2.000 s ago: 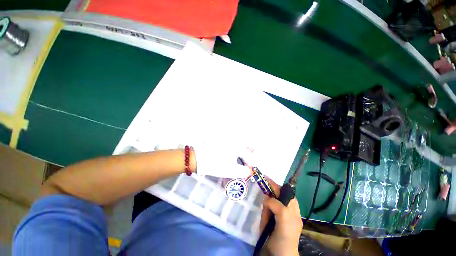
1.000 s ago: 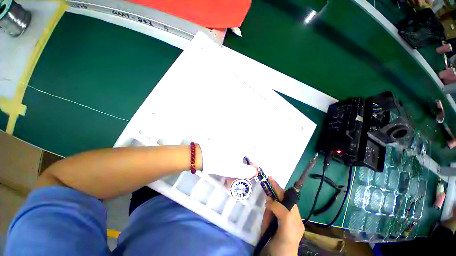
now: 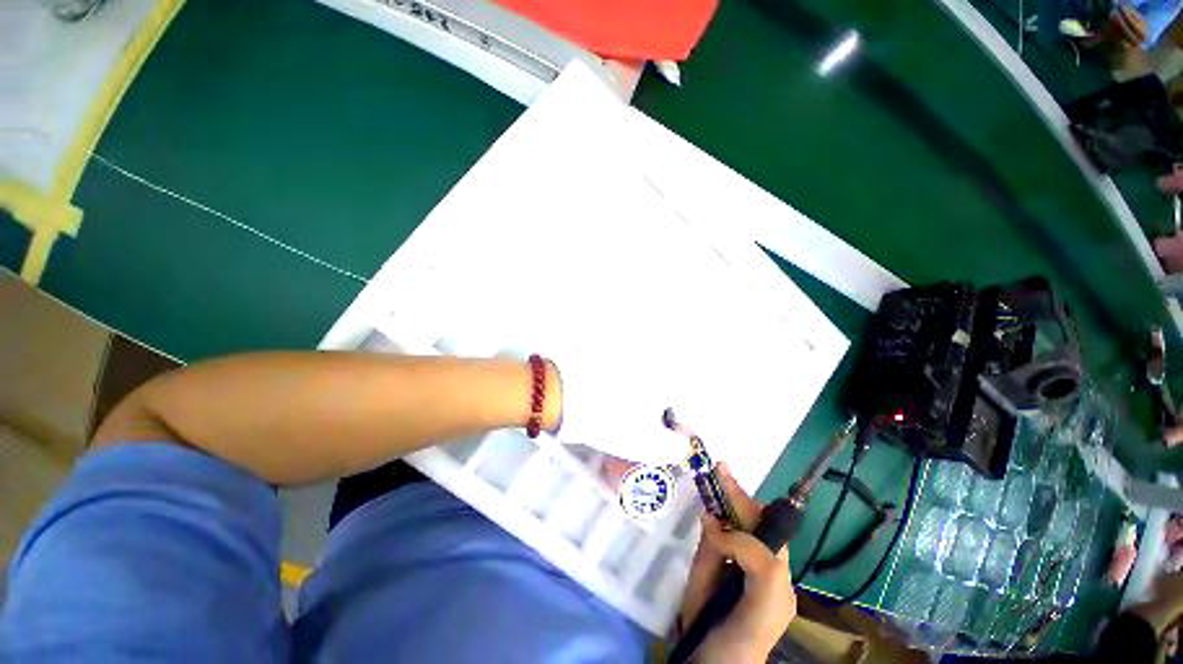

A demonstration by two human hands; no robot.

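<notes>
My left hand (image 3: 607,435), in a white glove that blends into the white tray (image 3: 519,247), is around a motor unit (image 3: 647,492) with a round white spoked end; its fingers are hard to make out. My right hand (image 3: 752,584) holds a black soldering iron (image 3: 778,519), its metal tip pointing up and right, away from the board. The fingers of my right hand also hold the lower end of a narrow circuit board (image 3: 710,483) beside the motor unit. The wires between them are too small to trace.
The black soldering station (image 3: 915,370) with a red light stands right of the tray. Black-handled cutters (image 3: 856,519) lie below it, by the cords. A clear blister tray (image 3: 992,538) is at the right. A red sheet (image 3: 623,23) is at the top. Another person's hand (image 3: 1126,29) shows top right.
The camera view has shifted, so the tray and station sit further right and the solder spool is mostly cut off. Both hands keep the same hold on the motor unit, board and iron.
</notes>
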